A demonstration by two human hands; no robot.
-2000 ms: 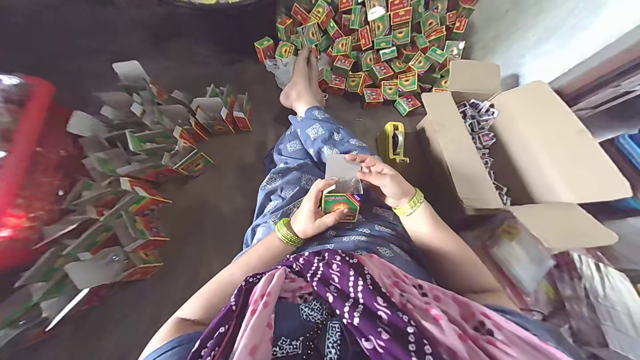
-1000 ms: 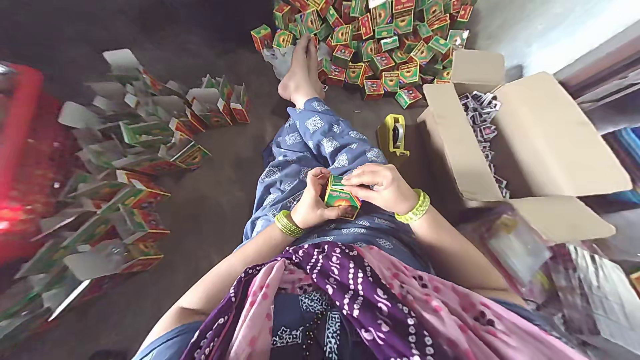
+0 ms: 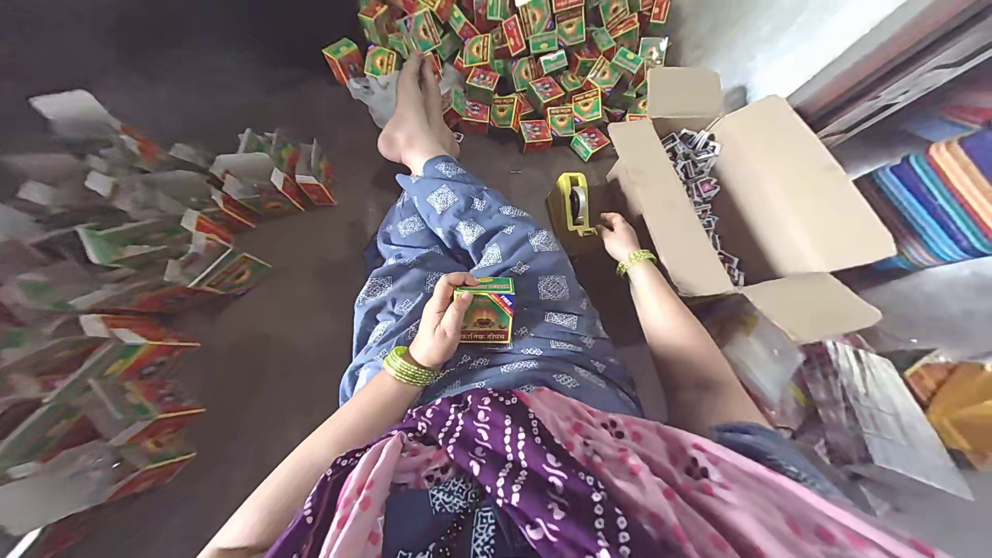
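Observation:
My left hand holds a small printed carton, green, yellow and red, on my lap; its top flap is folded down. My fingers grip its left side and top edge. My right hand is at the cutting end of a yellow tape dispenser that stands on the floor beside my right knee. A roll of tape sits in the dispenser. Whether the fingers of my right hand pinch a piece of tape is too small to tell.
Open-topped printed cartons stand in rows on the floor at left. A pile of closed cartons lies beyond my feet. At right, an open cardboard box holds many small items, near folded cloths and plastic packets.
Two seconds ago the carton's top flap stood up between both hands; now it is folded down. My right hand has left the carton and moved right to the tape dispenser.

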